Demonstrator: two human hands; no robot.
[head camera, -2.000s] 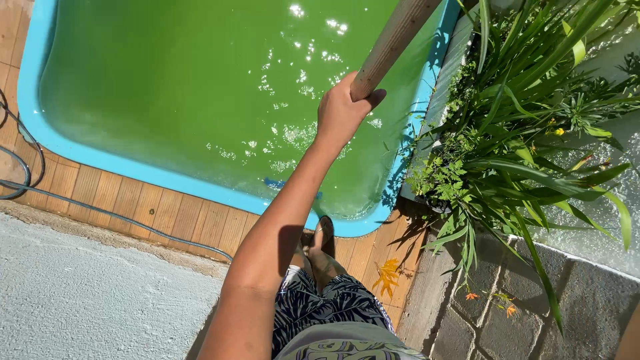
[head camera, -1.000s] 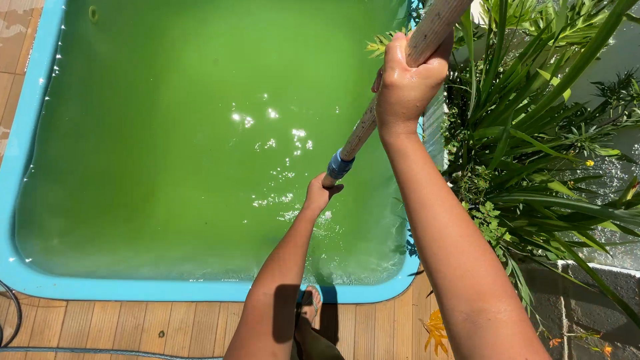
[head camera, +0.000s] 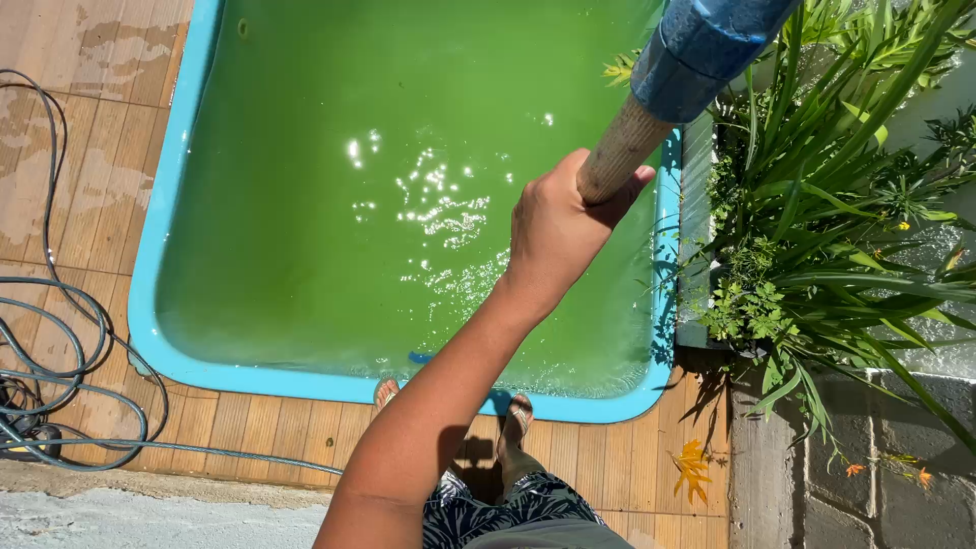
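Observation:
My left hand (head camera: 564, 221) is closed around a long worn pole (head camera: 621, 149), which slants up toward the top right. A blue collar (head camera: 690, 61) wraps the pole above my hand, close to the camera. The pole's lower part is hidden behind my hand and forearm. My right hand is out of view. Beneath my arm lies green, cloudy water (head camera: 320, 198) in a pool with a light-blue rim (head camera: 252, 377). A small blue object (head camera: 419, 357) shows in the water beside my forearm, near the close edge; its kind cannot be told.
My feet in flip-flops (head camera: 520, 414) are at the pool's near rim, on wooden decking (head camera: 587, 457). A coiled hose (head camera: 69, 374) lies at the left. Leafy plants (head camera: 823, 229) lean over the right edge, and a yellow leaf (head camera: 691, 469) lies on the deck.
My right hand, on the upper pole one second ago, has left the view. The blue collar and my left hand on the pole now appear higher in the view.

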